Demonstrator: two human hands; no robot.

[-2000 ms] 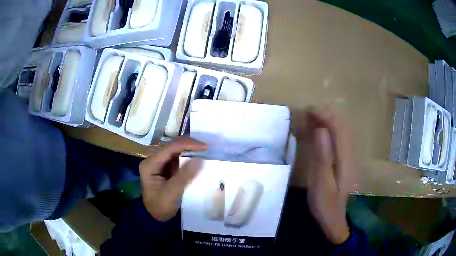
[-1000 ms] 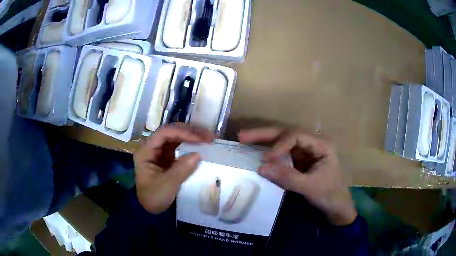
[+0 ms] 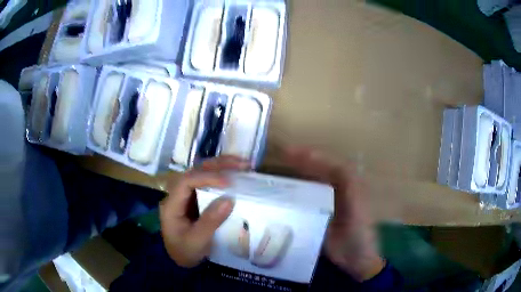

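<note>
The white retail box (image 3: 264,228) is upright at the bottom centre, at the table's near edge, its hand warmer picture facing me. Its top end looks closed, with no raised flap showing. My left hand (image 3: 200,214) grips the box's left side, thumb on the front face and fingers at the top edge. My right hand (image 3: 348,219) is blurred and lies along the box's right side; whether it grips the box is unclear. The dark strip with white lettering shows at the box's bottom, partly cut off.
Blister trays (image 3: 134,120) with white warmers and black cables stand in stacks at left and centre on the brown cardboard (image 3: 365,102). More stacked trays (image 3: 485,151) stand at the far right. A person's blue sleeve (image 3: 45,199) is at left. An open carton (image 3: 80,268) is below left.
The raised flap of the box has come down and the top end is now closed. My right hand has moved in from the right, then from the top edge to the box's right side.
</note>
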